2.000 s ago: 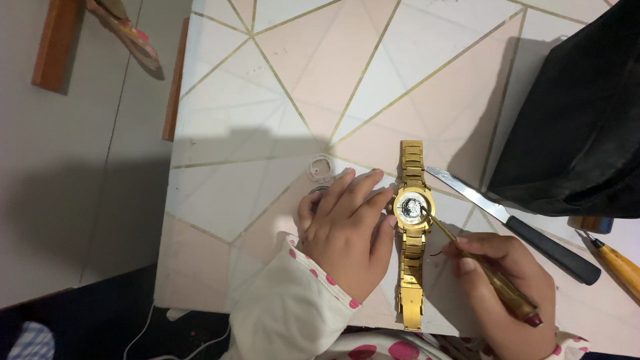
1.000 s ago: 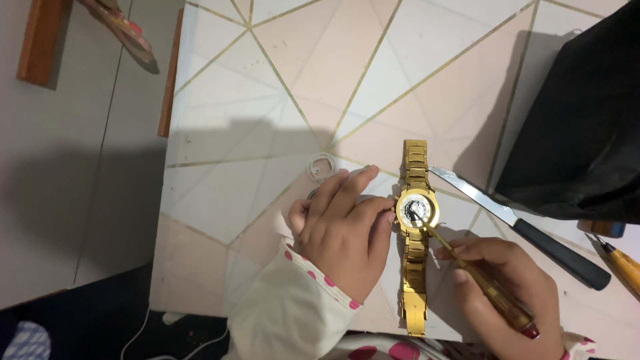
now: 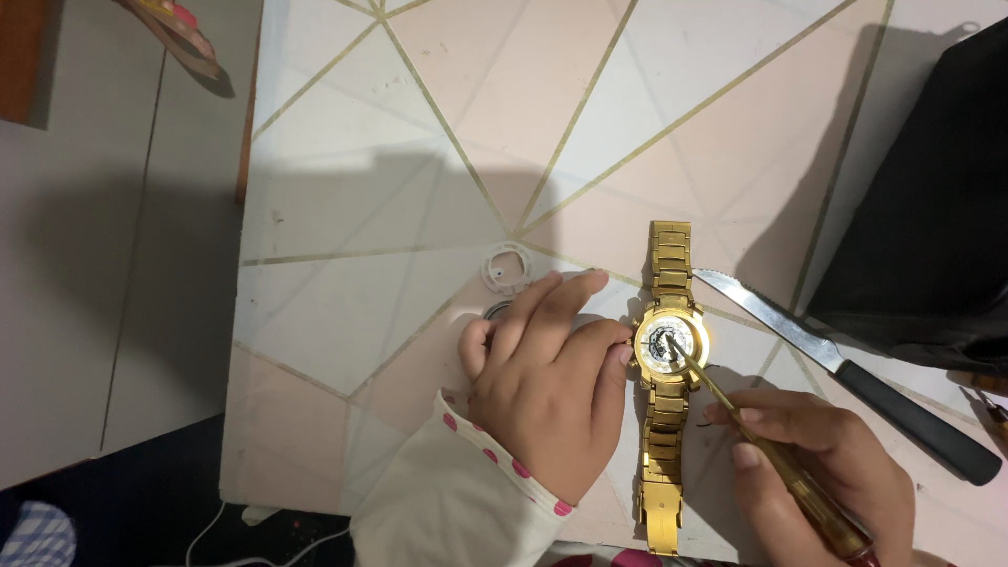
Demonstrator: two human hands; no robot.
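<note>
A gold-coloured wristwatch (image 3: 662,453) lies with its metal bracelet stretched out on the table, its round dial facing up. My left hand (image 3: 551,378) rests palm down at the left of it, thumb and index finger pinching the crown at the case's side. In my right hand (image 3: 827,465) is a screwdriver (image 3: 776,465) with a translucent amber handle, its tip on or just above the middle of the dial. A white plastic ring (image 3: 486,272) lies beyond my left fingers, and a dark-rimmed round part (image 3: 498,309) is partly hidden under them.
A serrated knife with a black handle (image 3: 917,421) lies slantwise to the right of the watch. Behind it stands a large black bag or case (image 3: 921,213). Part of an orange-handled tool (image 3: 998,421) shows at the right edge. The table's left edge (image 3: 240,260) borders the floor.
The view has shifted slightly. Both hands keep nearly the same places, and the screwdriver tip stays over the dial.
</note>
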